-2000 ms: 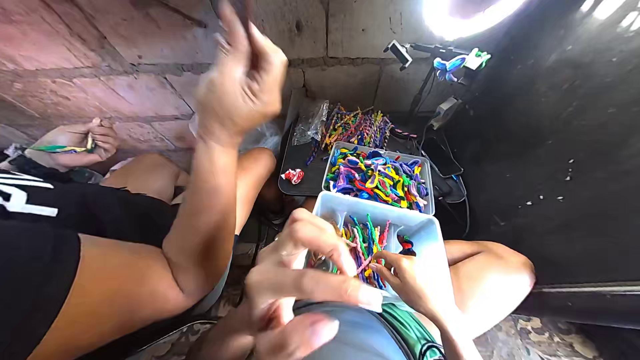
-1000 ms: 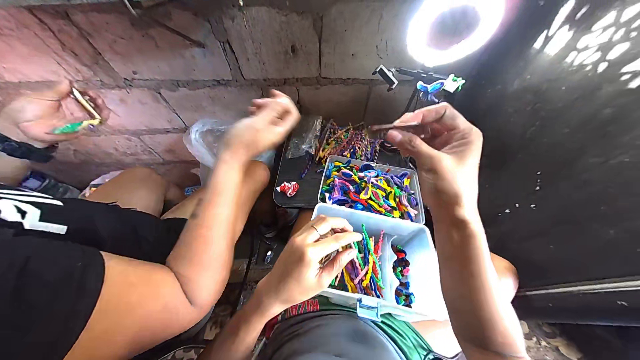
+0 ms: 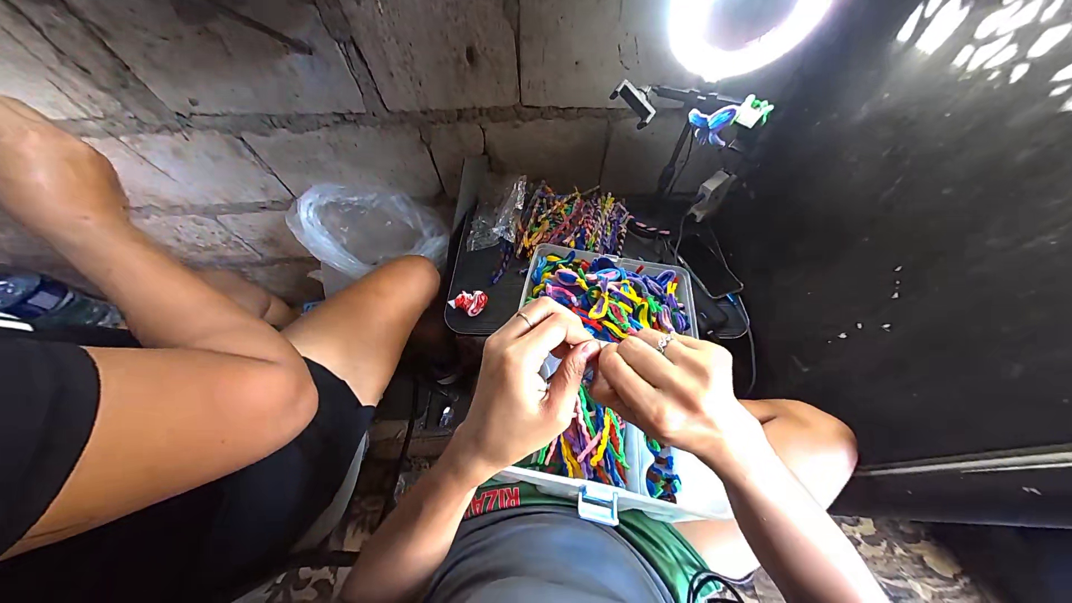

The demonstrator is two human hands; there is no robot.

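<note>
My left hand (image 3: 532,385) and my right hand (image 3: 666,389) meet at the fingertips above a plastic case, thumbs and forefingers pinched together. Whatever lies between the fingertips is too small or hidden to make out. Below them, the white plastic case (image 3: 708,494) on my lap holds twisted fuzzy strips (image 3: 599,444) in several colours, with dark multicoloured pieces (image 3: 662,473) in its right compartment. Just beyond my fingers, a clear plastic box (image 3: 688,293) is heaped with looped colourful fuzzy pieces (image 3: 611,293).
A black table (image 3: 502,316) bears more twisted strips (image 3: 569,222), a red-and-white wrapper (image 3: 468,302) and a phone (image 3: 708,264). A lit ring light (image 3: 712,63) stands behind. Another person's bent arm (image 3: 193,327) and knee are at left, near a clear plastic bag (image 3: 364,230).
My right hand has come down from its raised place at the right and now meets my left hand, which has lifted from the strips. The other person's arm has moved left.
</note>
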